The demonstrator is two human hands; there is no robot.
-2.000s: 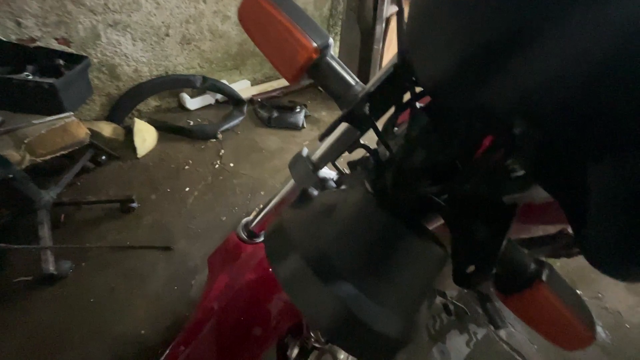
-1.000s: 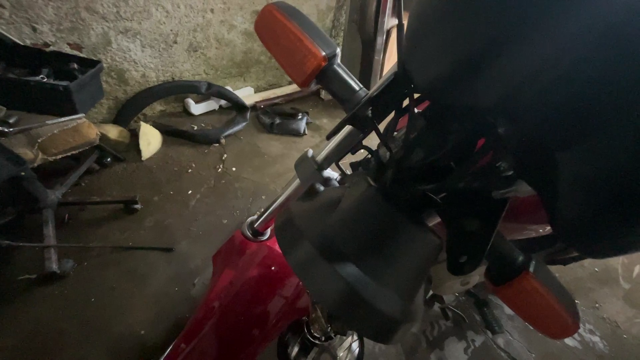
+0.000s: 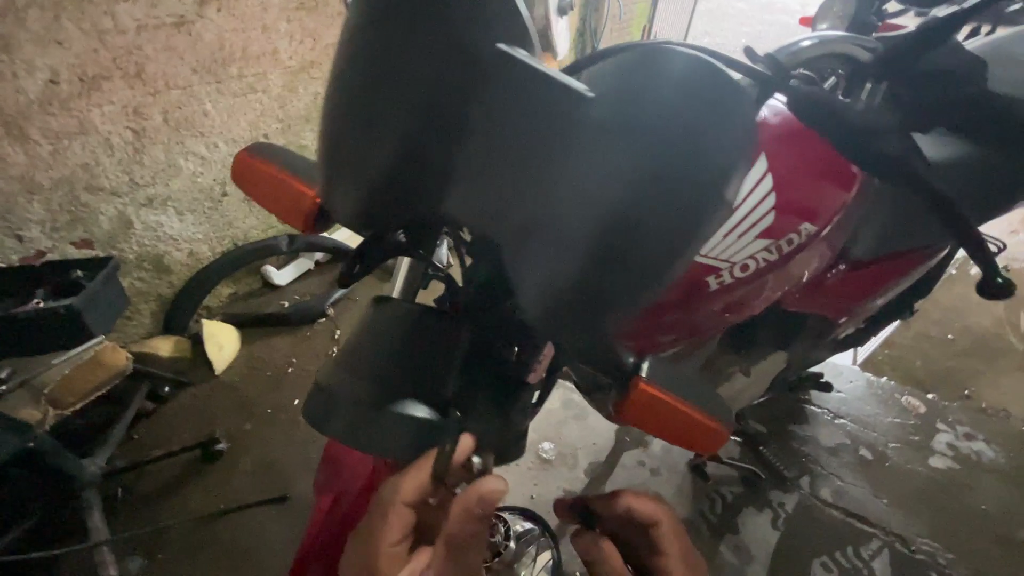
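At the bottom centre, my left hand [image 3: 432,512] holds a small metal part [image 3: 474,466] between thumb and fingertips, below the black headlight housing [image 3: 384,376] of a Honda motorcycle. To its right, my right hand [image 3: 632,528] pinches a small dark piece [image 3: 588,514]; its exact kind is unclear. Beneath and between the hands lie the front wheel hub [image 3: 504,536] and the red front fender [image 3: 332,508]. Orange turn signals stick out at left [image 3: 276,188] and right [image 3: 674,416]. The red fuel tank [image 3: 800,192] bears white lettering and a wing emblem.
A rough wall [image 3: 144,120] stands at the left. By it are a black bin [image 3: 60,304], a loose tyre [image 3: 216,276], a white pipe piece [image 3: 296,268] and a wheeled chair base [image 3: 120,436]. The wet concrete floor [image 3: 880,448] shows at the right.
Both hands have come into view at the bottom, each with a small part. The view has swung, and the fuel tank now shows.
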